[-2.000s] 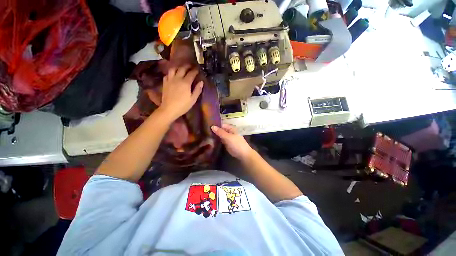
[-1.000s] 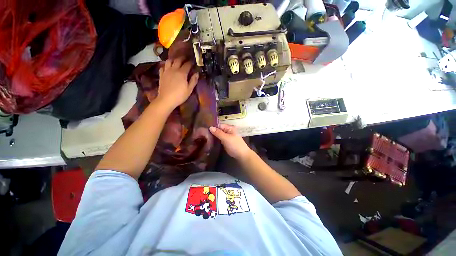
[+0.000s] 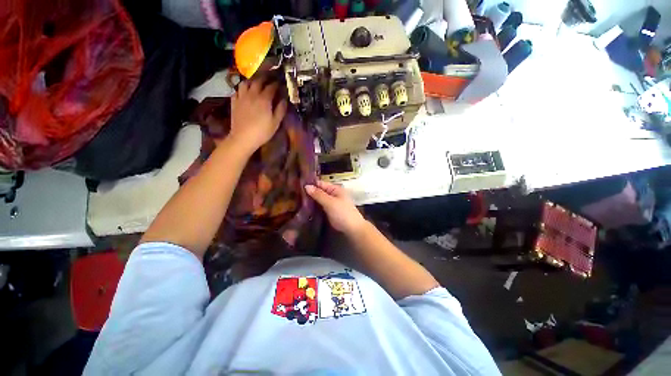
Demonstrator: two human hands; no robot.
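A crumpled maroon-brown patterned cloth [image 3: 272, 180] lies at the left front of the overlock machine [image 3: 353, 55] and hangs over the table's front edge towards my lap. My left hand [image 3: 255, 114] rests flat on the far part of the cloth, beside the machine's needle area, fingers spread and pointing away. My right hand [image 3: 332, 204] pinches the cloth's right edge between thumb and fingers near the table's front edge. The cloth's far end by the needle area is partly hidden by my left hand and the machine.
An orange cover [image 3: 253, 50] is left of the machine head. A red plastic bag [image 3: 66, 81] is at far left. Thread cones [image 3: 458, 15] stand behind. A small switch box [image 3: 477, 169] is on the front edge at right. A red woven stool [image 3: 565, 239] is on the floor.
My left hand has moved slightly away from me and to the left, along the cloth. The cloth has shifted towards the machine and its folds have changed. My right hand still pinches its edge.
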